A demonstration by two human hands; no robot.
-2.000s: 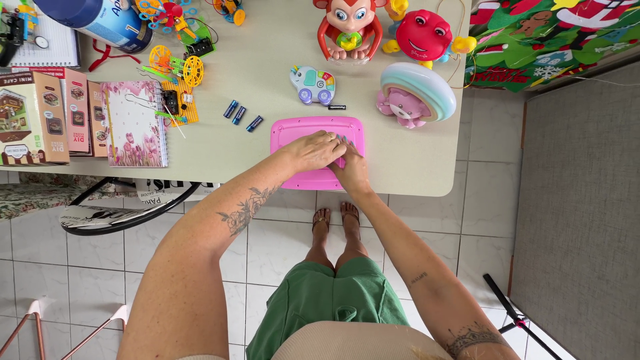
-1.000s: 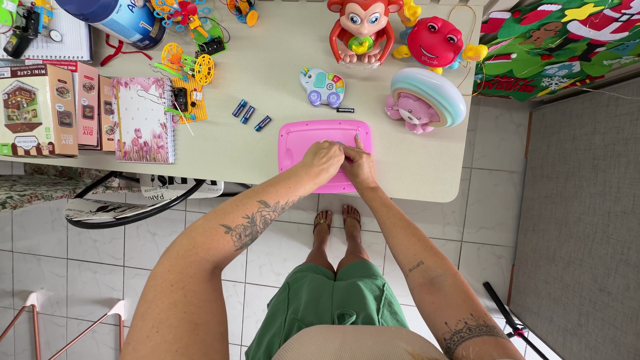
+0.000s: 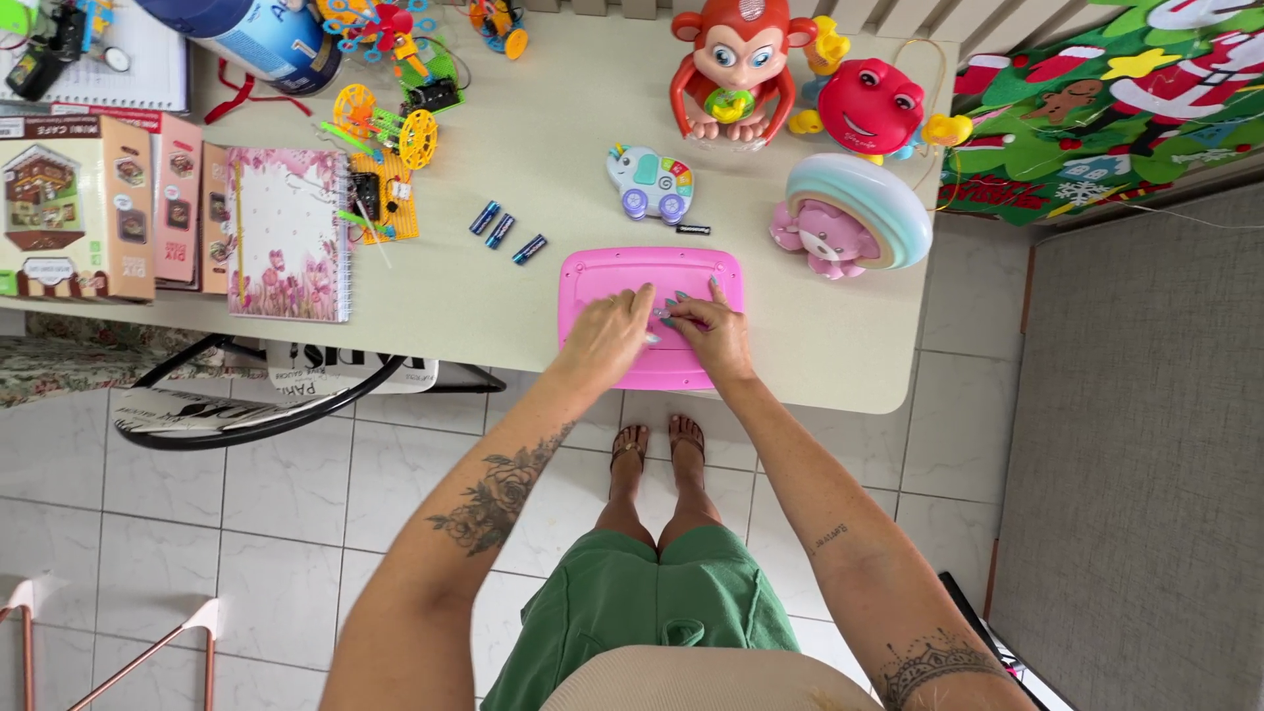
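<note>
A pink plastic panel or case (image 3: 622, 272) with small screw holes lies at the table's front edge. My left hand (image 3: 609, 331) is over its left half, index finger extended near the middle, slightly blurred. My right hand (image 3: 713, 331) rests on the right half, thumb and fingertips pinched at a small shiny piece (image 3: 662, 313) too small to name. Three blue AA-type batteries (image 3: 501, 231) lie behind and left of the panel. Behind it stand a small elephant toy on wheels (image 3: 652, 185) and a short black item (image 3: 693, 229).
A red monkey toy (image 3: 743, 69), a red round-faced toy (image 3: 871, 107) and a pink bear with a rainbow arch (image 3: 857, 212) stand at the right. Notebook (image 3: 286, 232), craft boxes (image 3: 89, 207) and geared toys (image 3: 390, 128) occupy the left. A chair (image 3: 267, 415) is below the table's left part.
My hands, close together over the panel a second ago, are now apart, with the left one further left. The panel and batteries stay in place on the table.
</note>
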